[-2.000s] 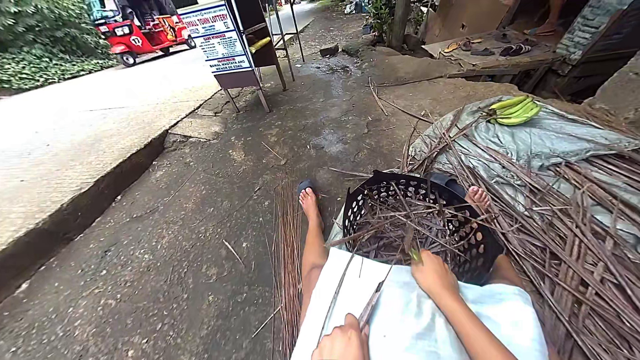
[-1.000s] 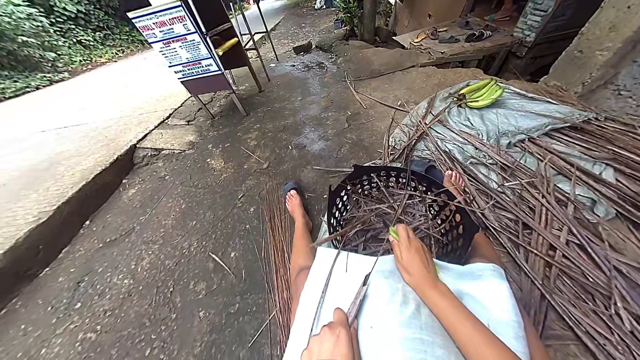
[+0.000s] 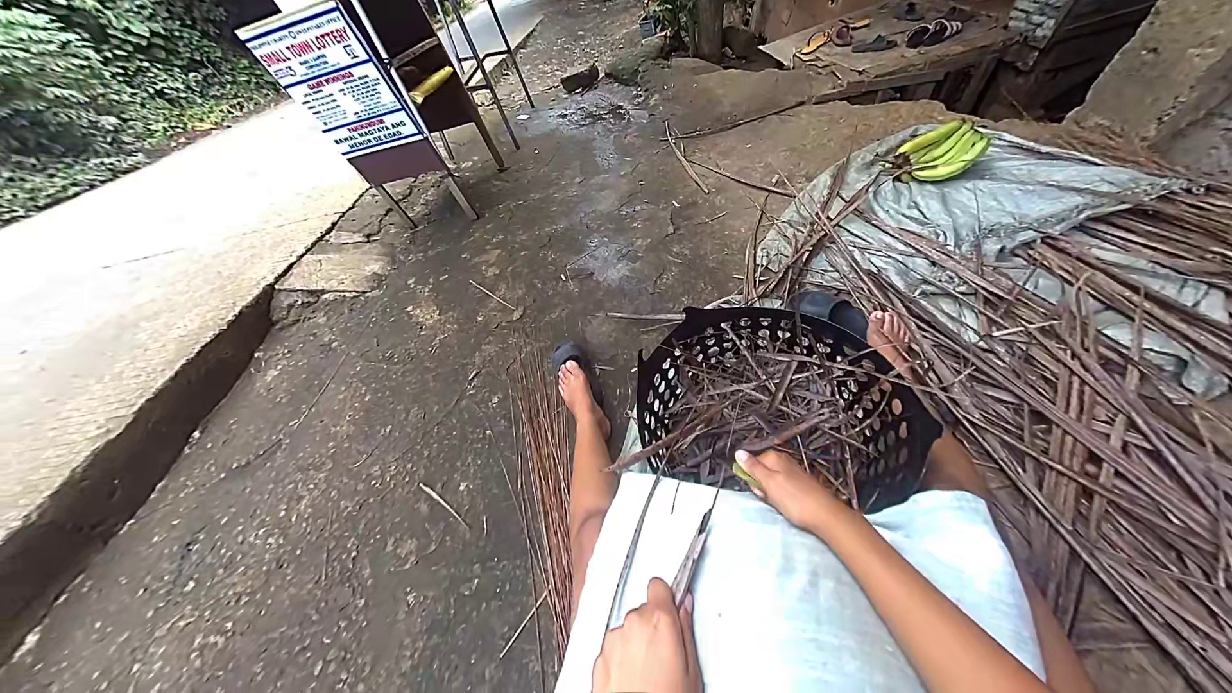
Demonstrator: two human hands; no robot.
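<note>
My left hand (image 3: 650,640), low in the view over the white cloth (image 3: 799,587) on my lap, is closed on a dry palm leaf strip (image 3: 691,553). My right hand (image 3: 784,486) grips a small tool with a green handle (image 3: 745,476) at the basket's near side; its blade cannot be made out. Between my legs stands a black perforated plastic basket (image 3: 664,371), holding a tangle of dry brown leaf scraps (image 3: 770,395). A bundle of thin brown midribs (image 3: 544,481) lies on the ground beside my left leg.
Long dry palm fronds (image 3: 1078,443) lie heaped at the right, partly on a grey sack sheet (image 3: 1020,192) with green bananas (image 3: 943,151). A signboard (image 3: 332,82) stands upper left beside a raised concrete edge (image 3: 144,472). Sandals (image 3: 932,34) rest on a low wooden platform.
My right hand has moved from above the basket's contents to its near rim, closer to the cloth. The view has shifted, and the red vehicle seen earlier is out of it.
</note>
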